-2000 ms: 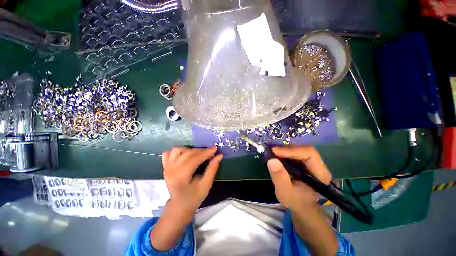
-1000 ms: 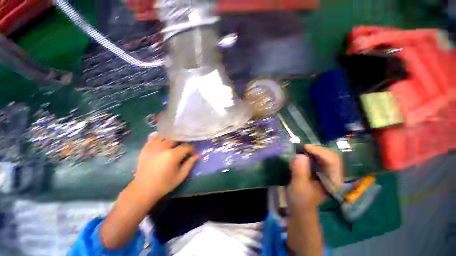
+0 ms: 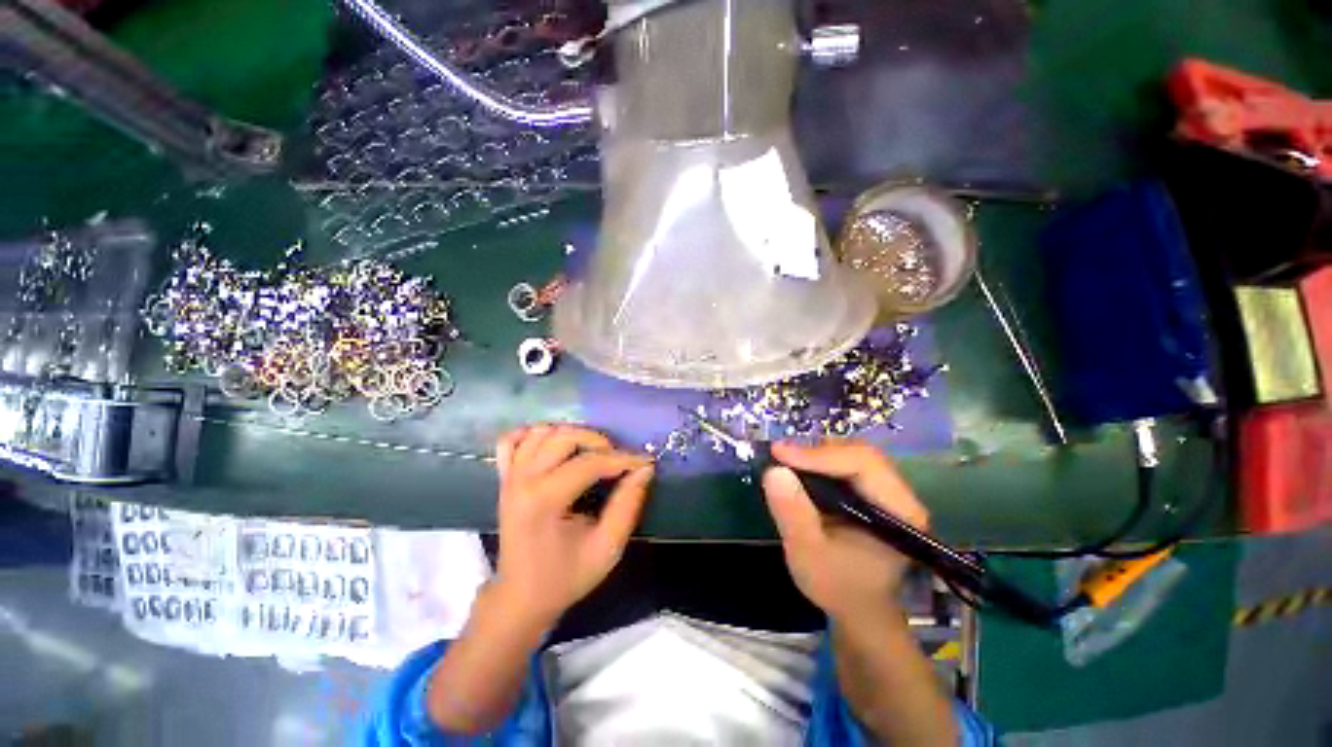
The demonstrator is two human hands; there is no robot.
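My right hand [image 3: 843, 525] holds a black pen-shaped soldering iron [image 3: 909, 543], its thin metal tip pointing up-left over the purple mat [image 3: 917, 417]. My left hand [image 3: 567, 504] is at the bench edge with thumb and index finger pinched together; a tiny bit shows at the fingertips, too small to make out. A thin solder wire [image 3: 343, 441] runs from the silvery box [image 3: 110, 436] at left to the left hand. Tiny metal components [image 3: 840, 397] lie scattered on the mat between and beyond the hands. The iron's tip is near the left fingertips, apart from them.
A translucent fume hood [image 3: 712, 277] stands over the mat. A heap of rings [image 3: 307, 329] and two separate rings [image 3: 536, 355] lie left of it. A round dish [image 3: 952, 251], long thin tweezers [image 3: 1020, 339] and a blue box [image 3: 1125, 307] are at right.
The iron's tip has moved left from beside the dish and tweezers back to the mat near the left fingers. My left hand has come off the hood's left side to the bench edge. The view has shifted.
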